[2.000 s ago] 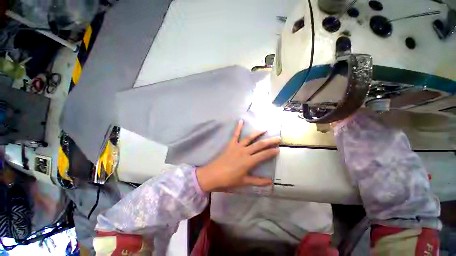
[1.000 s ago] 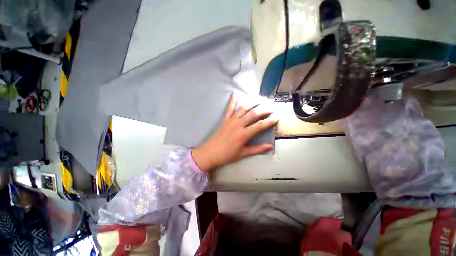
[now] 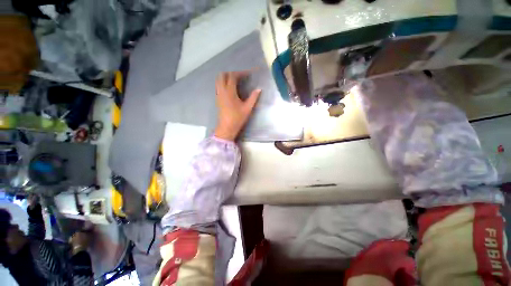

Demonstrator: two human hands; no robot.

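Note:
A smooth grey cut panel [image 3: 196, 92] lies on the white table, its right end in bright glare under the sewing machine head [image 3: 358, 33]. My left hand [image 3: 231, 106] rests on the panel left of the needle area, thumb and fingers spread apart, not visibly pinching the cloth. My right forearm in a lilac sleeve cover [image 3: 428, 134] reaches up under the machine head; the right hand is hidden behind it. The presser foot and needle are lost in glare.
More grey panels [image 3: 137, 111] lie at the table's left over yellow-black tape [image 3: 117, 98]. A small dark brown tool [image 3: 284, 147] lies at the bed's front edge. Pale cloth [image 3: 336, 223] covers the lap. Another person's arm [image 3: 78, 260] shows at lower left.
The camera view has shifted. My left hand has turned from pointing right to pointing upward, away from the panel's front right corner. The small brown tool now shows.

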